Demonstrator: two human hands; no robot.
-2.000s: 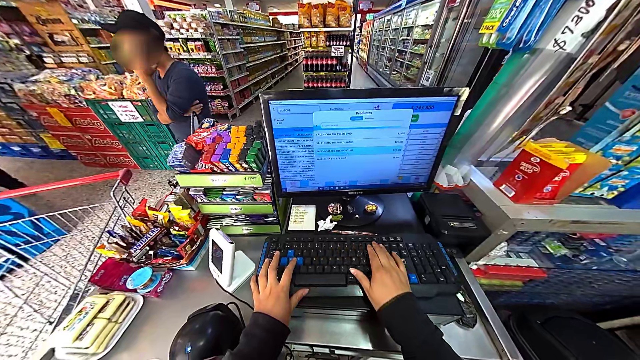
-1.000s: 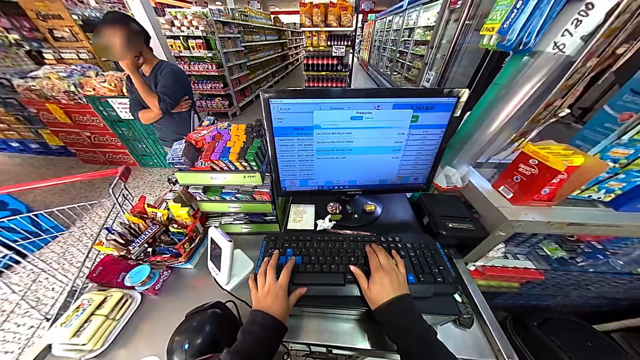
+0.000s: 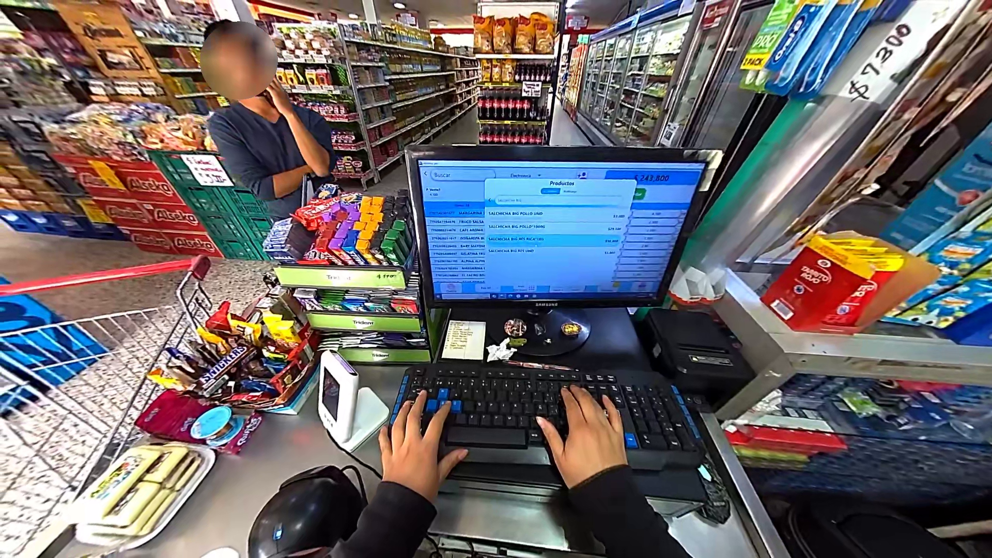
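Observation:
My left hand (image 3: 418,449) rests on the left part of a black computer keyboard (image 3: 488,436), fingers spread near its blue keys. On the keyboard's right part lies my right hand (image 3: 587,438), its fingers also apart. Neither hand holds anything. Behind the keyboard stands a Samsung monitor (image 3: 554,232) showing a product list in a pop-up window. A white handheld-size display terminal (image 3: 349,399) stands just left of the keyboard. A black rounded device (image 3: 310,508), perhaps a barcode scanner, sits beside my left forearm.
A packaged food tray (image 3: 147,492), a box of chocolate bars (image 3: 248,356) and a gum rack (image 3: 356,277) line the counter's left side. A shopping cart (image 3: 101,349) stands beside it. Beyond is a person (image 3: 271,139). A black printer-like box (image 3: 694,349) is right of the monitor.
The person beyond the counter has shifted to the right since two seconds ago. My hands remain over the keyboard in nearly the same places.

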